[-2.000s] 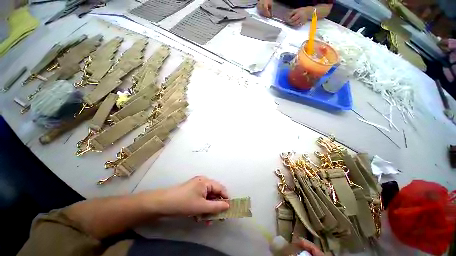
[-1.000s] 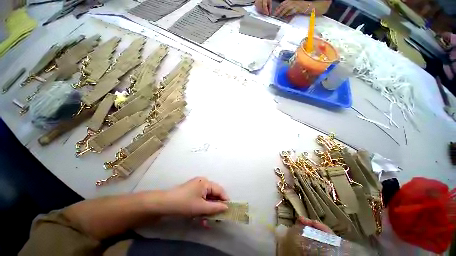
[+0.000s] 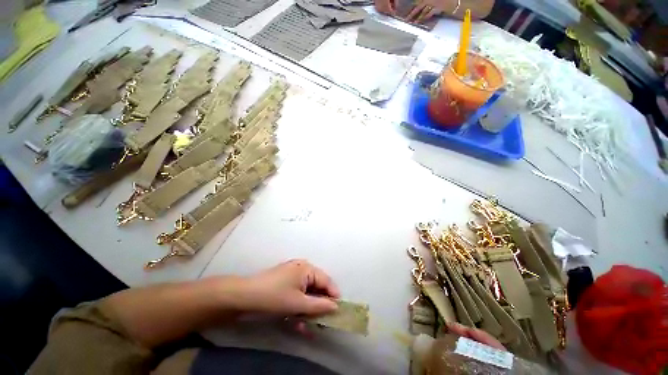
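My left hand (image 3: 297,293) pinches a khaki strap tab (image 3: 346,317) near the table's front edge; the tab's free end points right. My right hand (image 3: 476,335) is partly cut off and holds an amber-brown glue bottle (image 3: 458,360) with a white label, lying sideways. Its pale nozzle points left at the tab's end; whether it touches is blurred. A pile of strap tabs with gold snap hooks (image 3: 505,282) lies just beyond the bottle. Overlapping rows of strap tabs (image 3: 179,192) lie at the left.
A blue tray (image 3: 469,143) holds an orange-red glue pot (image 3: 463,95) and a small clear cup (image 3: 498,116). White strips (image 3: 564,110) heap behind it. A red plastic bag (image 3: 622,318) sits at the right, a clear plastic bag (image 3: 86,150) at the left. Another person's hands (image 3: 417,9) show at the top.
The right hand and bottle have risen further into view, the bottle now lying more sideways with its label showing. The tab in my left hand has tilted slightly. The view has shifted a little.
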